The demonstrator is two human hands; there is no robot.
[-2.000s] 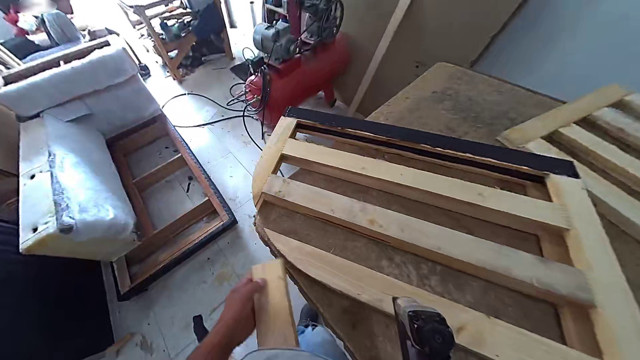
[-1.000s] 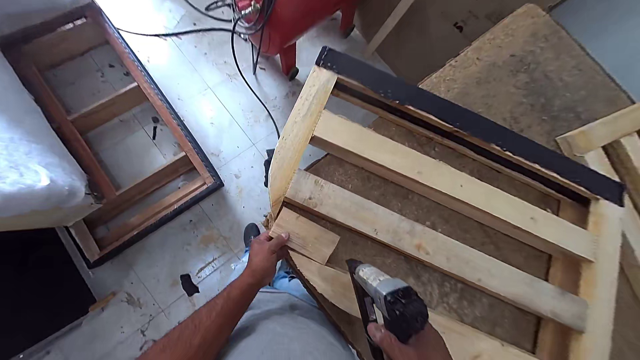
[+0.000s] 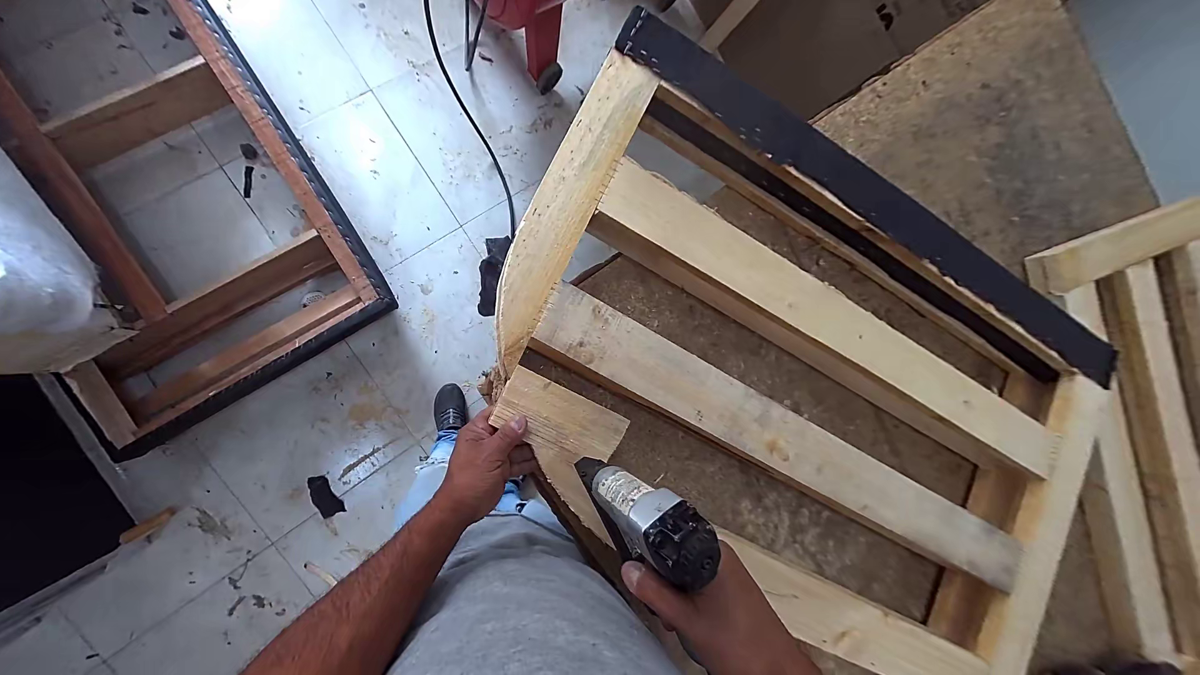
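My left hand (image 3: 483, 466) grips a short wooden board (image 3: 561, 414) by its near end, thumb on top. The board lies against the rounded corner of a slatted wooden frame (image 3: 712, 384), over its nearest slat. In my right hand (image 3: 717, 609) is a pneumatic stapler (image 3: 647, 520), its nose at the board's right end; whether the two touch I cannot tell. Black fabric (image 3: 872, 197), stapled on, covers the frame's far rail. Under the frame is a brown, worn work surface (image 3: 984, 131).
Left on the tiled floor stands another wooden frame with black edging (image 3: 281, 159), beside a white padded piece (image 3: 42, 272). A black hose (image 3: 469, 131) runs down near a red machine's leg (image 3: 544, 47). More slatted framing (image 3: 1134, 412) is at the right. Black scraps (image 3: 325, 497) lie about.
Two seconds ago my left hand held the board upright off the frame's corner; now it lies on the frame. My right hand has come into view with the stapler. The view has tilted down.
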